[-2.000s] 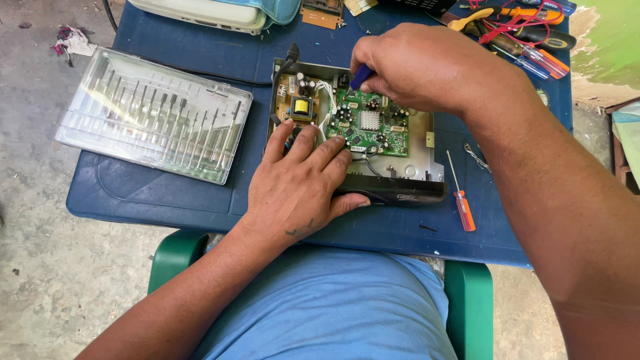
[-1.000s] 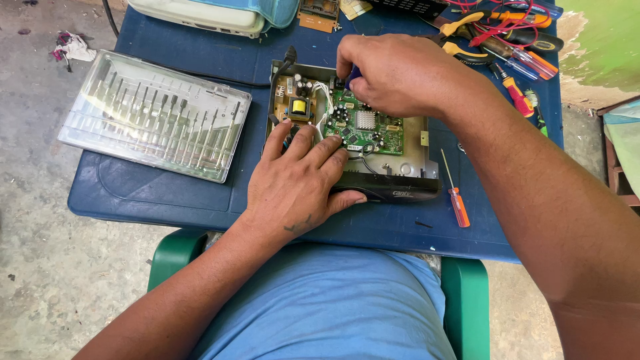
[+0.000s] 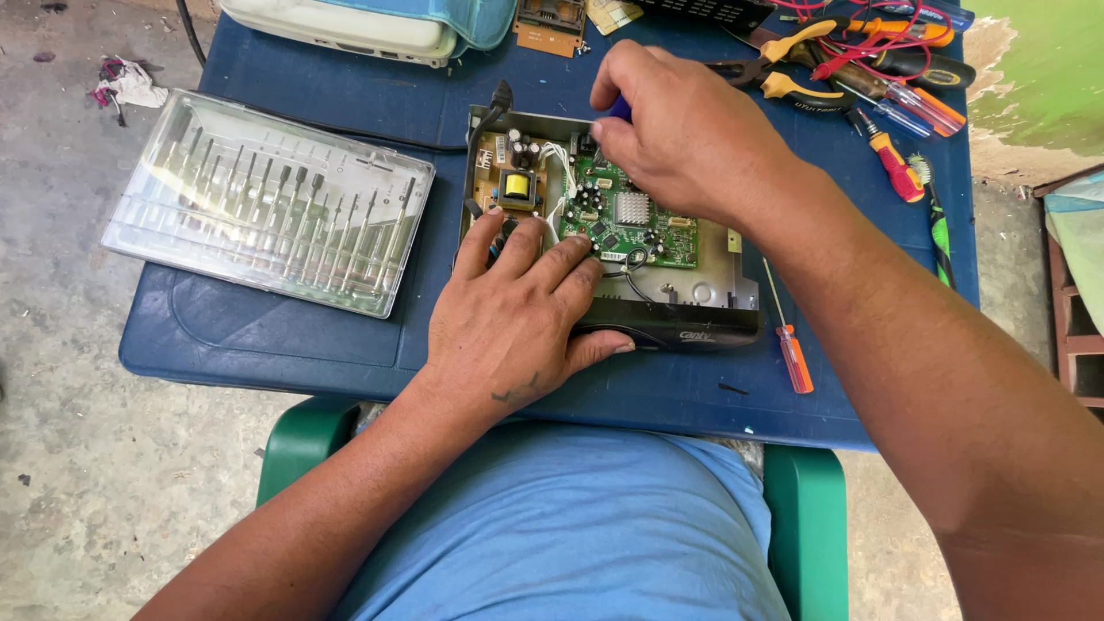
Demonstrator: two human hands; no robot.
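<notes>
An opened set-top box (image 3: pixel 720 285) with a metal chassis and black front lies on the blue table. Inside are a green circuit board (image 3: pixel 608 239) with a finned heat sink (image 3: pixel 631 209) and a brown power board (image 3: pixel 492 178) with a yellow-wound transformer. My left hand (image 3: pixel 526 302) rests on the near left part of the box, fingers spread over the boards, thumb along the front. Above the box's far side, my right hand (image 3: pixel 677 129) is closed around a blue handle (image 3: pixel 620 109); the tool's tip is hidden. A small orange-handled screwdriver (image 3: pixel 793 358) lies right of the box.
A clear case of precision screwdriver bits (image 3: pixel 276 203) sits at the left edge of the blue table (image 3: pixel 259 332). Pliers (image 3: pixel 780 73), more screwdrivers (image 3: pixel 897 164), red wires and a green-handled brush (image 3: pixel 938 228) lie at far right. A black power cord (image 3: pixel 371 136) runs behind the case.
My right hand stays over the far side of the box, its grip turned slightly on the blue handle. My left hand has kept its place. The view has shifted slightly.
</notes>
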